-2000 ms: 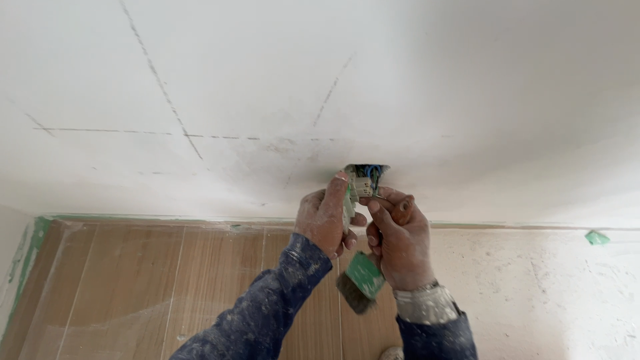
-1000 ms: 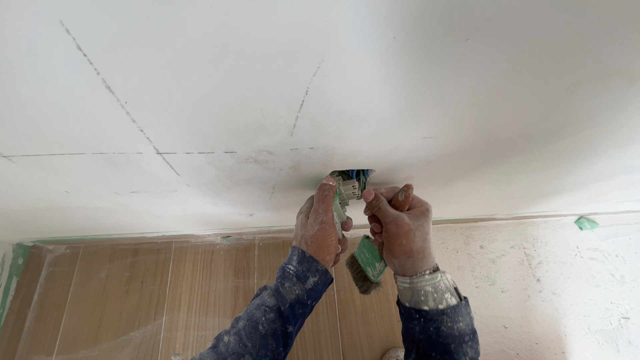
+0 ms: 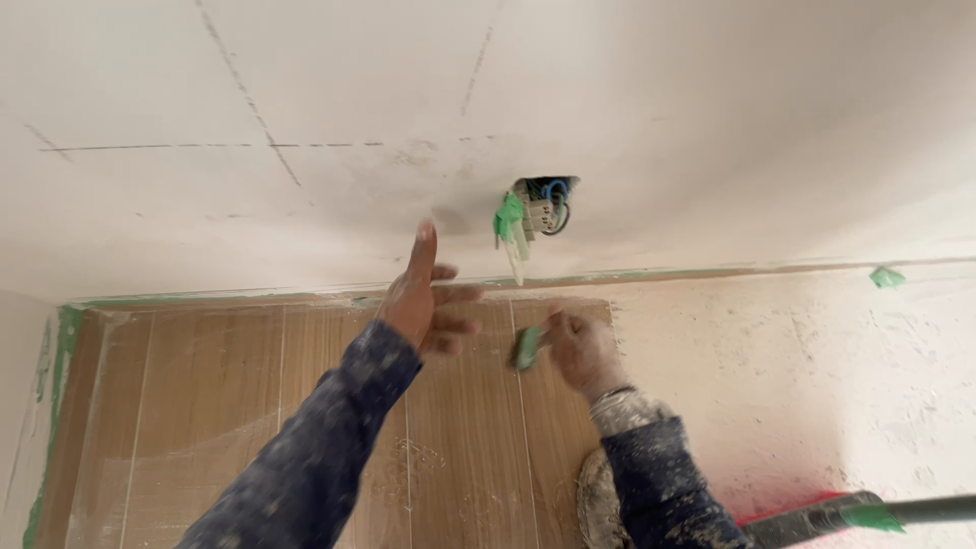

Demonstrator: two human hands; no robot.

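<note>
My left hand (image 3: 419, 305) is spread with nothing in it, in front of the wall and left of an electrical outlet module (image 3: 540, 216). That module hangs out of a wall box opening with blue, green and dark wires (image 3: 559, 194); green tape (image 3: 508, 216) and a pale strip hang at its left side. My right hand (image 3: 583, 351), blurred, is lower and to the right of the module, closed around a small brush with a green ferrule (image 3: 526, 348). Neither hand touches the module.
A white wall (image 3: 343, 76) bears dashed pencil lines. Below lies a wood-look plank floor (image 3: 213, 396) edged with green tape, beside a pale dusty surface (image 3: 724, 366). A dusty shoe (image 3: 598, 496) shows beneath my right arm. A dark tube with green tape (image 3: 831, 515) lies at lower right.
Both hands have come off the outlet module and moved down, my left hand also to the left. The module now hangs free at the opening. The brush is still in my right hand.
</note>
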